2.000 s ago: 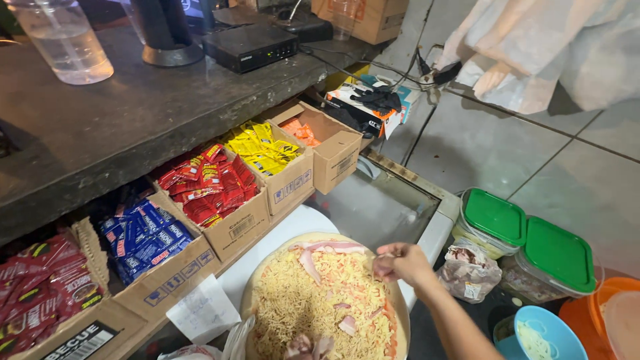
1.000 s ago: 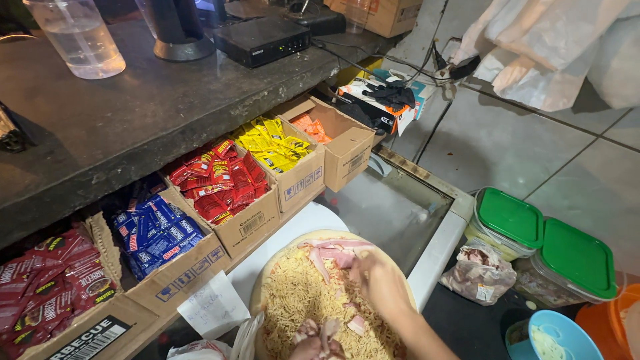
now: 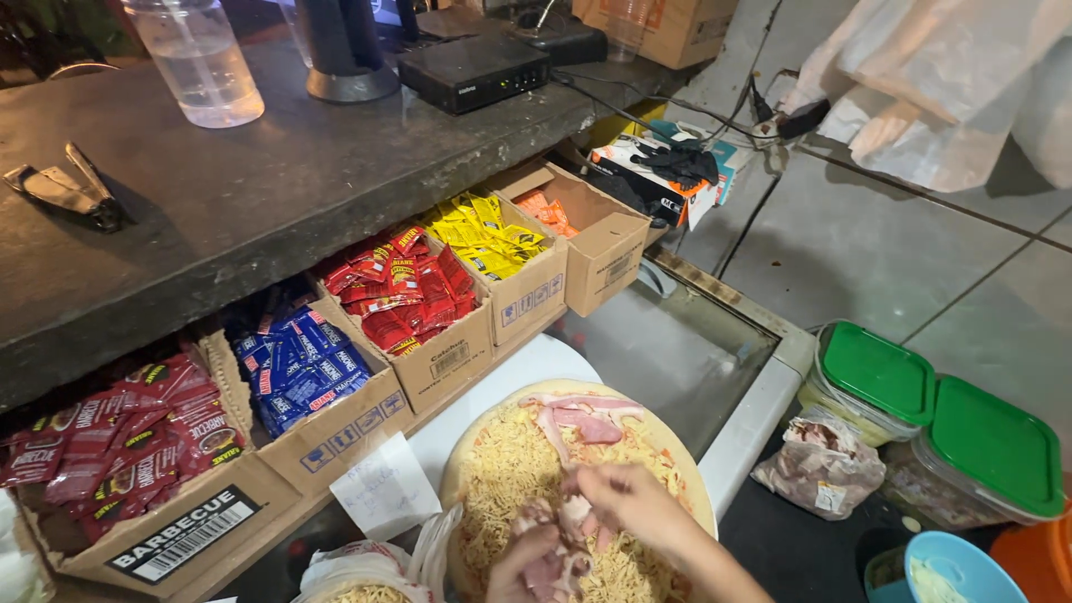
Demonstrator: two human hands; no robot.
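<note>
A round pizza base (image 3: 456, 469) covered with shredded topping lies on a white board (image 3: 548, 360). Strips of raw bacon (image 3: 590, 419) rest on its far side. Over the near part of the pizza, my left hand (image 3: 528, 561) holds a bunch of sliced bacon. Close beside it, my right hand (image 3: 620, 498) has its fingertips on a piece at the edge of that bunch. An open plastic bag (image 3: 360, 569) with shredded topping inside stands left of the pizza, near a handwritten paper slip (image 3: 385, 486).
Cardboard boxes of sauce sachets (image 3: 444, 352) line the shelf under a dark counter (image 3: 276, 193). At the right are green-lidded containers (image 3: 879, 373), a bag of meat (image 3: 821, 469) and a blue bowl (image 3: 963, 569). A glass-topped unit (image 3: 678, 352) lies behind the pizza.
My right hand has moved from the far side of the pizza back to the bacon in my left hand. More bacon lies on the far side than two seconds ago.
</note>
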